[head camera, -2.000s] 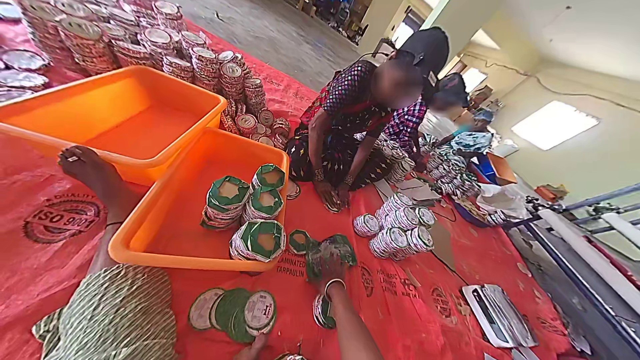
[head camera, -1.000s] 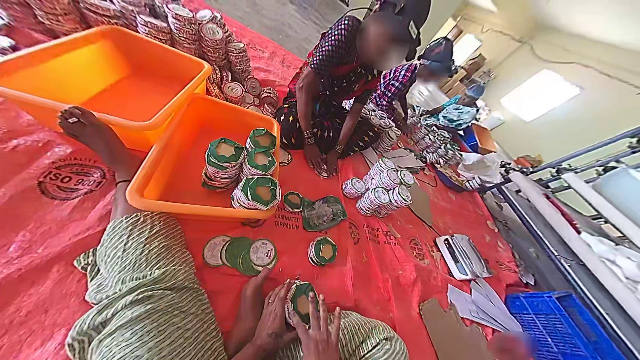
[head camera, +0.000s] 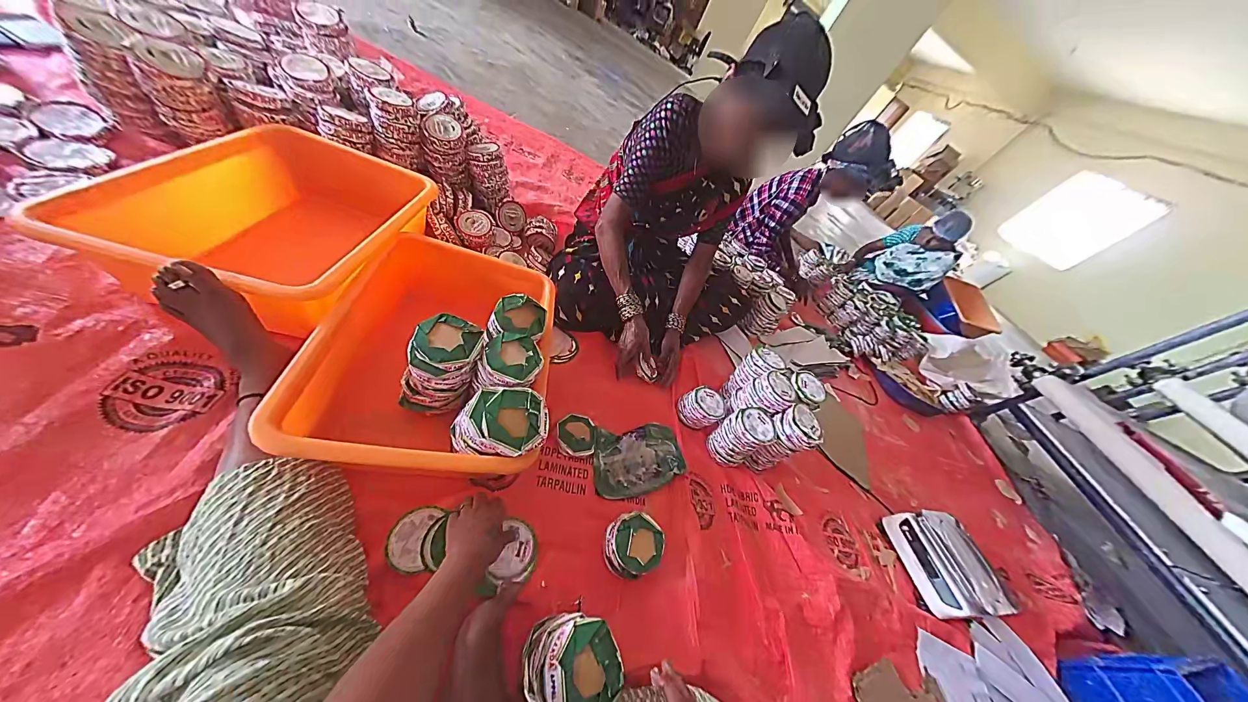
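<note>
My left hand (head camera: 478, 531) reaches down over several flat round printed pieces (head camera: 414, 539), its fingers at the white-and-green one on the right; whether it grips one cannot be told. At the bottom edge only some fingers of my right hand (head camera: 673, 682) show, just right of a round stack with a green folded wrapper (head camera: 588, 658) and a brown centre; their grip is unclear. A shorter green-ended stack (head camera: 639, 544) stands on the red tarpaulin. Above it lie a crumpled green transparent piece (head camera: 639, 460) and a small green-ended round piece (head camera: 576, 435).
An orange tub (head camera: 331, 390) holds several green-ended stacks (head camera: 502, 421); a second orange tub (head camera: 244, 214) adjoins it. A co-worker (head camera: 673, 214) sits opposite, near white printed stacks (head camera: 746, 434). A flat white device (head camera: 946, 565), papers (head camera: 985, 663) and a blue crate (head camera: 1150, 678) lie to the right.
My left hand has moved from the wrapped stack near my lap to the flat round pieces. Two seconds ago a hand of mine was on the crumpled green piece.
</note>
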